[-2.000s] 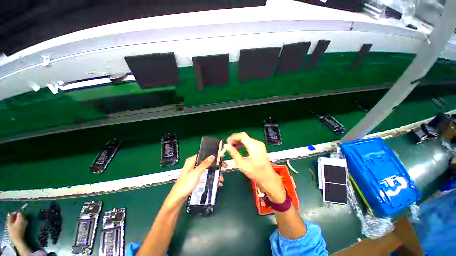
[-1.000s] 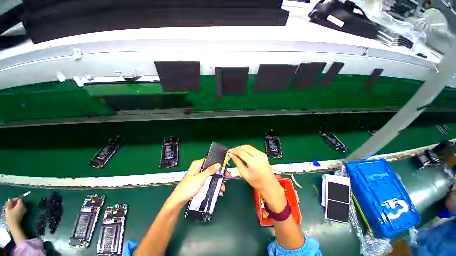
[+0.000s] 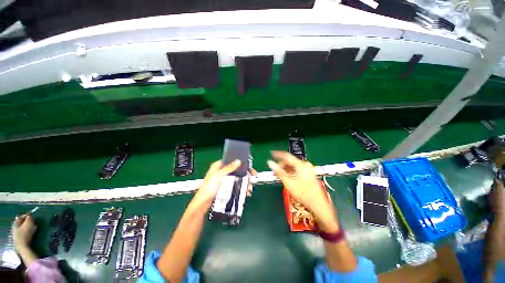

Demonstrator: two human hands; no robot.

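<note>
My left hand [image 3: 218, 179] holds a phone assembly [image 3: 228, 205] above the green bench, with a plain dark pad [image 3: 236, 150] at its upper end under my thumb. The lower part shows silvery and black. My right hand [image 3: 293, 171] is apart from it, over the far end of the red parts bin [image 3: 289, 213]; it is blurred, its fingers look spread and nothing shows in them. Tan-yellow curled strips [image 3: 302, 214] lie in the bin.
Two phone assemblies [image 3: 103, 236] lie left, beside small black parts [image 3: 62, 229] and a neighbour's hand [image 3: 23, 228]. Several more lie on the belt beyond the white rail [image 3: 111, 194]. Right are black pads on white backing [image 3: 374, 203], a blue tray [image 3: 423, 199] and a slanted post [image 3: 443, 119].
My right hand has moved right, away from the phone assembly, and its pinched fingers have opened. The tan strip at the pad's edge no longer shows. The view has shifted slightly.
</note>
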